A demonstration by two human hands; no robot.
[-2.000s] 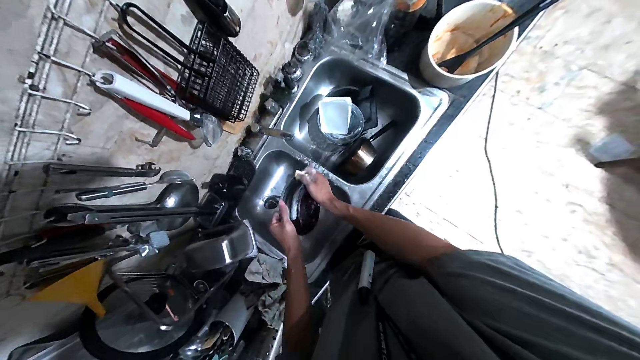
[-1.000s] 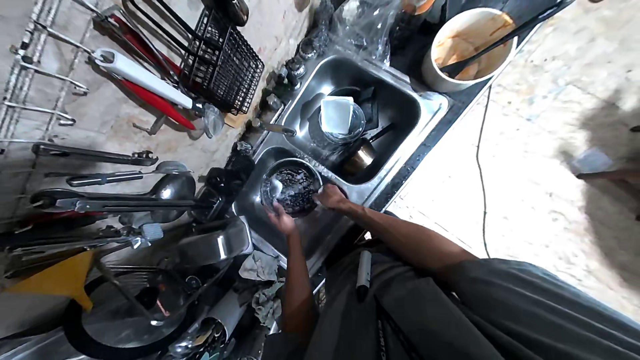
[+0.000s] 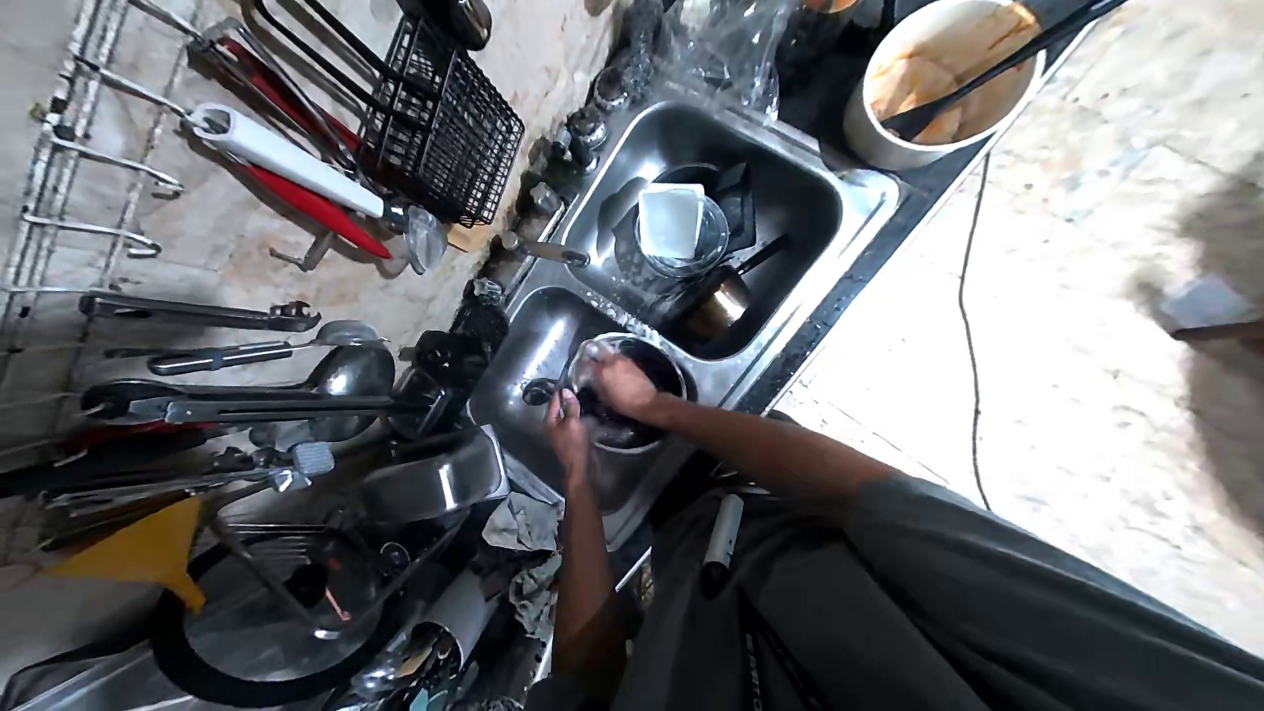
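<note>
A round dark-bottomed bowl or pan point(image 3: 647, 443) sits tilted in the near sink basin point(image 3: 518, 434), partly covered by my hands. My left hand point(image 3: 567, 420) grips its rim on the left side, thumb up. Over its inside is my right hand point(image 3: 622, 383), fingers bent around something pale and blurred, perhaps a scrubber; what it is cannot be made out. The drain point(image 3: 538, 391) shows just left of the bowl.
The other basin holds a clear round container point(image 3: 713, 242) with a white square tub point(image 3: 671, 219) and a brass-coloured pot point(image 3: 719, 304). A faucet point(image 3: 545, 249) reaches over the sinks. A stained white bucket point(image 3: 869, 123) stands beyond. Utensils and a wire basket point(image 3: 444, 118) hang at left.
My right hand has moved from the bowl's right rim to over its inside. The bowl's dark, speckled inside, open to view a second ago, is now largely covered.
</note>
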